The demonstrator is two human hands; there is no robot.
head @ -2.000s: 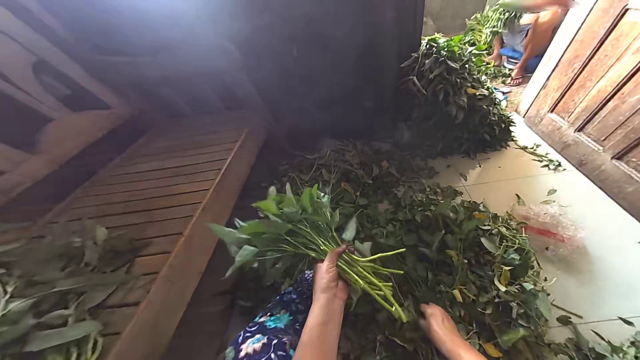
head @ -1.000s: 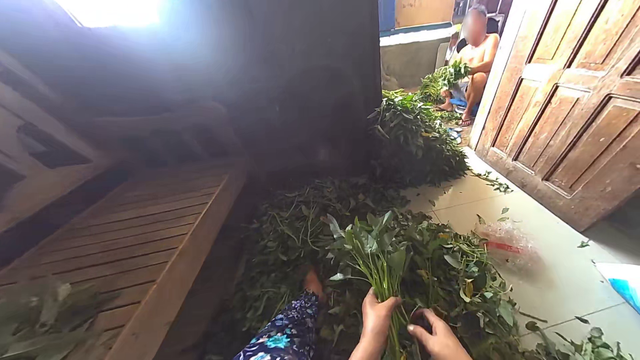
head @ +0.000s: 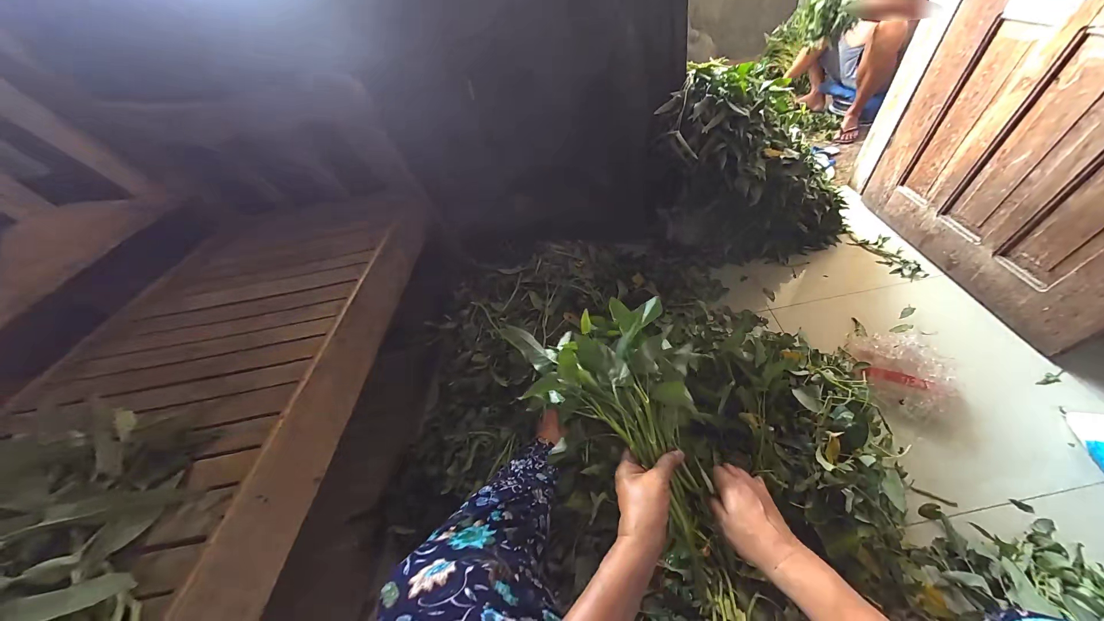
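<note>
My left hand (head: 645, 493) is closed around a bunch of leafy green stems (head: 634, 405), which looks like water spinach. The leaves point away from me and the cut stems run down between my forearms. Close beside the stems on their right is my right hand (head: 752, 511), its fingers curled at the bunch; whether it grips any stem cannot be made out. Beneath both hands spreads a heap of loose leafy stems (head: 793, 414) on the floor.
A slatted wooden bench (head: 345, 362) stands at left with greens (head: 78, 517) on it. A tall pile of greens (head: 750, 172) rises near the doorway, by a seated person (head: 871, 69). At right are a wooden door (head: 992, 155), tiled floor (head: 992, 431) and a clear plastic bag (head: 906, 375).
Two seconds ago my left hand held the bunch slanting, leaves to the left; now the leaves point away from me. My right hand has come from the heap to the bunch's stems.
</note>
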